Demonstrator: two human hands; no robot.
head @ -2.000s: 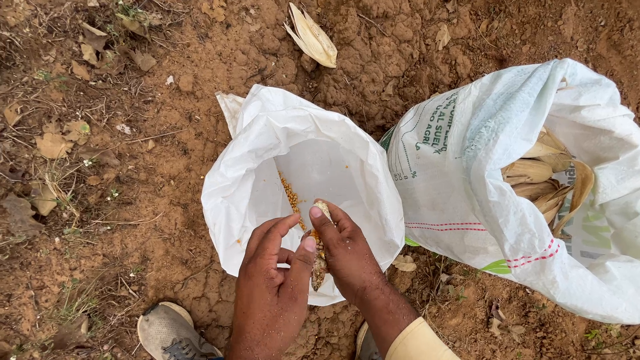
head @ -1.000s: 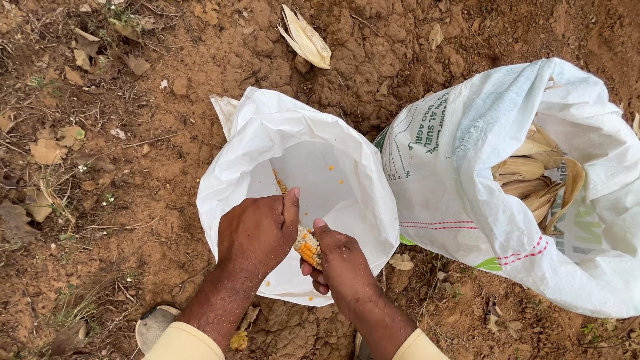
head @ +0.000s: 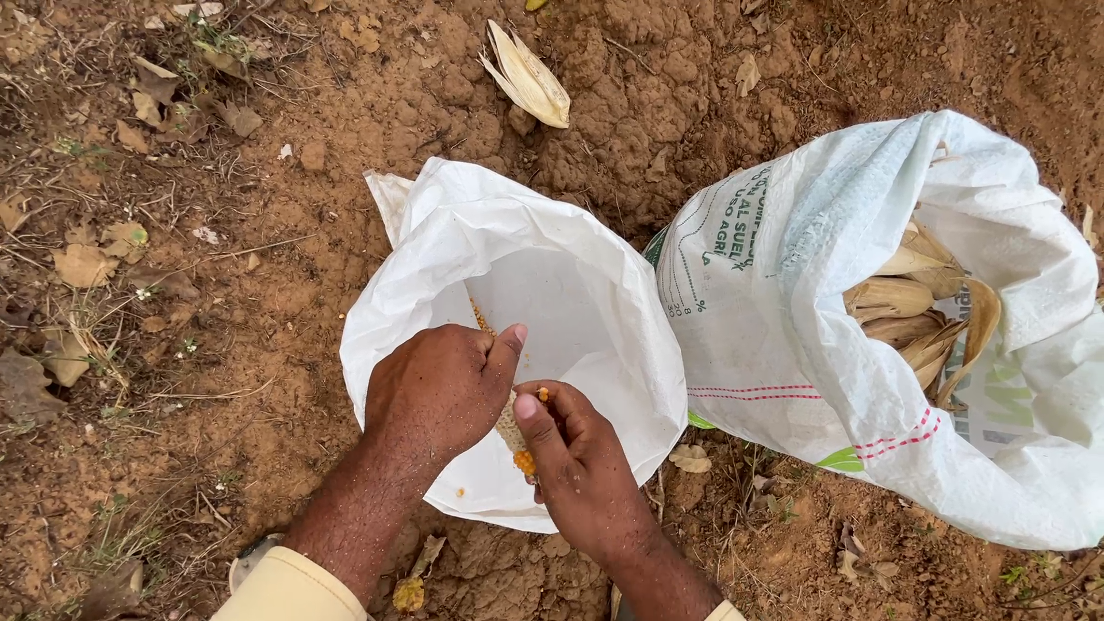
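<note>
Between my two hands is a corn cob [head: 509,423], mostly bare, with orange kernels left near its lower end. My left hand [head: 442,390] is closed on the cob from the upper left, thumb up, its fingers hidden beneath. My right hand [head: 573,457] grips the lower part between thumb and fingers; a loose kernel [head: 542,394] shows by its index finger. Both hands are over the mouth of an open white sack [head: 638,345]. Inside it, orange kernels [head: 481,320] lie along a fold, with a few scattered lower down.
Right of the white sack stands a larger printed woven sack [head: 750,336], holding dry corn husks or unshelled ears [head: 893,297]. A dry husk [head: 530,78] lies on the reddish soil above. Leaves and twigs cover the ground at left. Part of a shoe [head: 250,556] shows at the bottom.
The cob showed many more orange kernels one second ago and now looks largely bare. My left hand has turned from its pose two seconds ago, its back now over the cob.
</note>
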